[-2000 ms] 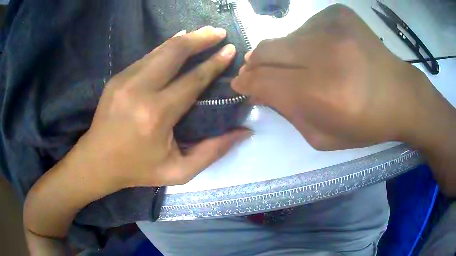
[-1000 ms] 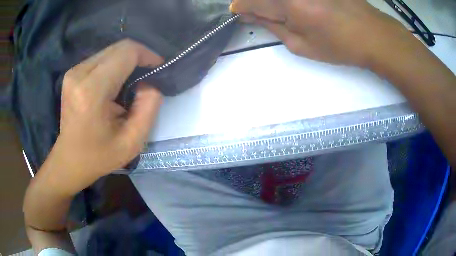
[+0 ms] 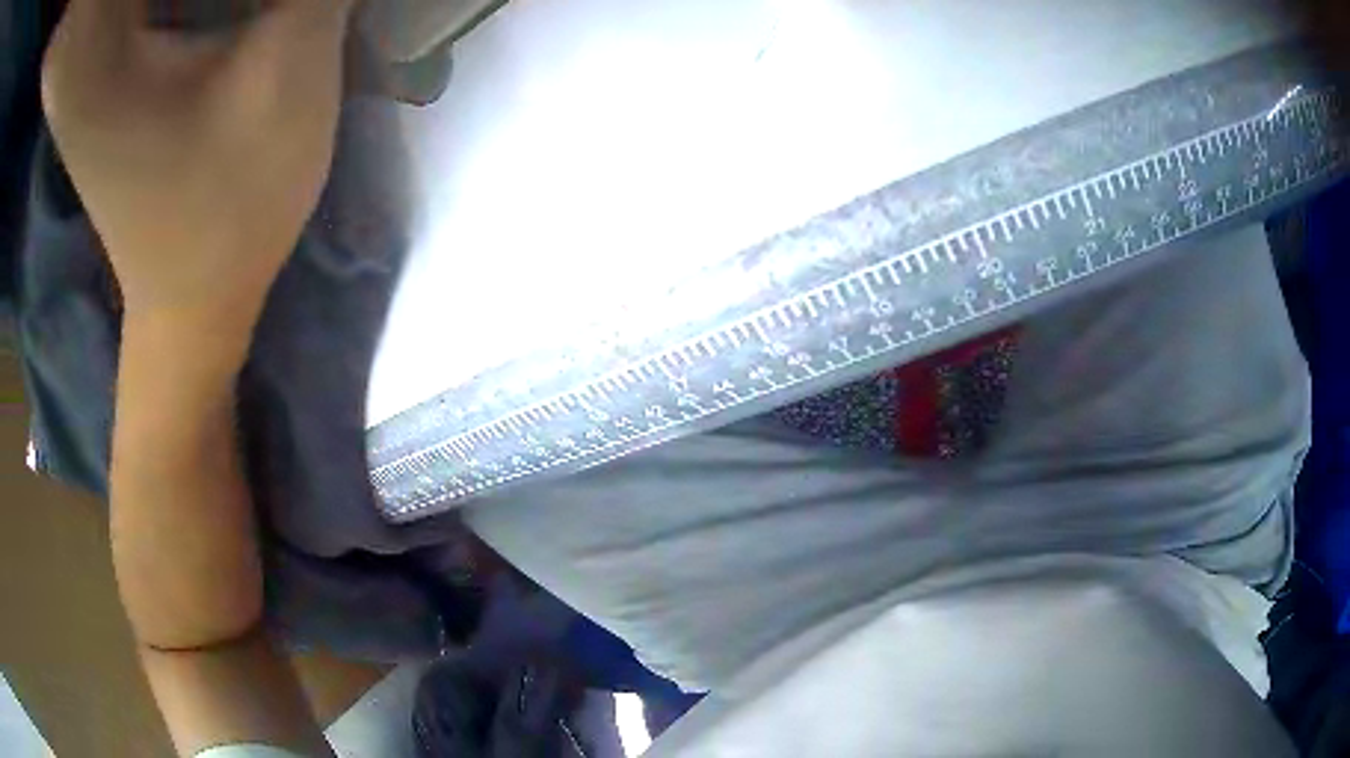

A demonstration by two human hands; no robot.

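Observation:
The dark grey garment (image 3: 333, 311) hangs over the left end of the table and down its side. My left hand (image 3: 193, 133) is at the top left, over the garment. Its fingers are cut off by the top edge or lost in dark blur, so its grip cannot be told. My right hand is out of the picture. The zipper teeth do not show now.
The white table (image 3: 622, 193) has a ruler strip (image 3: 874, 296) along its curved front edge. A small grey round-ended part (image 3: 422, 77) shows at the top left. Below are my grey-clothed lap (image 3: 918, 563), a red-and-speckled patch and blue material.
The view has shifted lower. My left hand has moved up to the top left edge. My right hand, the zipper teeth and the black snips have gone out of view.

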